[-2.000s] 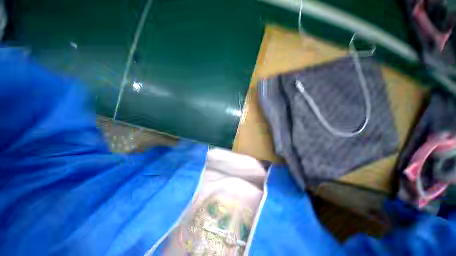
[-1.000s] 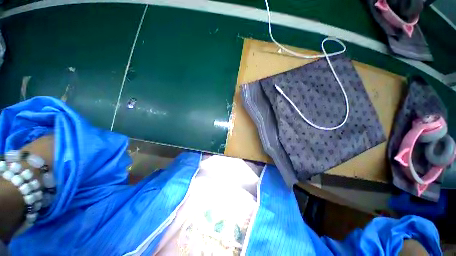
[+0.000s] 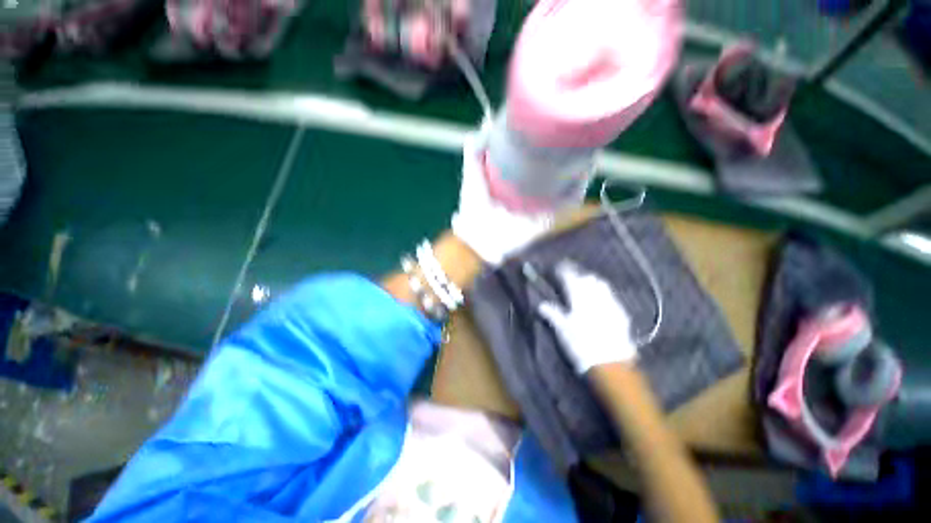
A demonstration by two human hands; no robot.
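Observation:
A pink and grey cat-ear headset (image 3: 592, 87) is lifted above the far edge of the cardboard sheet, large and blurred. My left hand (image 3: 495, 220), white-gloved with beads at the wrist, is shut on its lower part. My right hand (image 3: 587, 317), also gloved, is low over the dark grey printed bag (image 3: 674, 373), fingers pointing to the bag's left side. A white cable (image 3: 648, 266) curves on the bag and runs out of sight at my right hand. Blur hides whether the fingers grip it.
The bag lies on a tan cardboard sheet (image 3: 715, 255) on the green bench (image 3: 337, 194). Another headset (image 3: 827, 378) lies on a bag to the right. More headsets lie on bags across the white rail, one at the back right (image 3: 740, 102), several at the back left (image 3: 230, 26).
Both hands have come into view over the bench. A headset is now held up in my left hand, and my right hand is over the bag and cable. The view has shifted to show more of the conveyor.

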